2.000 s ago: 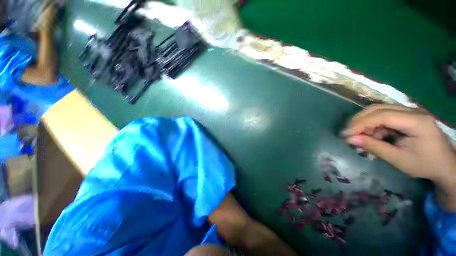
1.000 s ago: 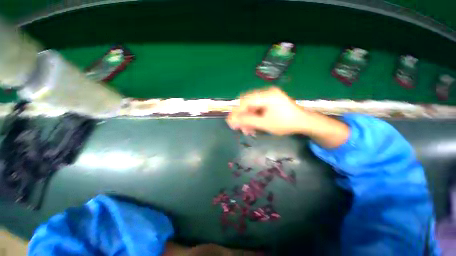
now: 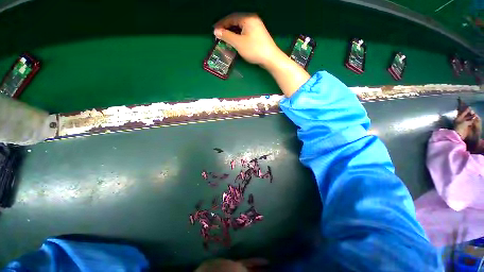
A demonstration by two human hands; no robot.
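My right hand (image 3: 247, 41) reaches over the green belt. Its thumb and fingers close around the top end of a phone housing (image 3: 219, 59), a dark red rim with a green board inside; the fingers partly hide that end. The housing lies at a slant on the belt. A loose pile of tiny dark red side keys (image 3: 232, 197) lies on the bench. Of my left hand (image 3: 228, 265) only a blurred part shows at the bottom edge, and its fingers cannot be made out.
More phone housings (image 3: 356, 55) lie spaced along the belt (image 3: 143, 69). The peeling edge strip (image 3: 175, 110) divides belt from bench. A wrapped arm (image 3: 24, 121) stands at left, with black frames (image 3: 7, 172) below it. A person in a pink sleeve (image 3: 455, 170) is at right.
My right hand has moved from above the bench near the strip, up and across it to a housing on the belt. The view has shifted to the right. The pile still lies on the bench.
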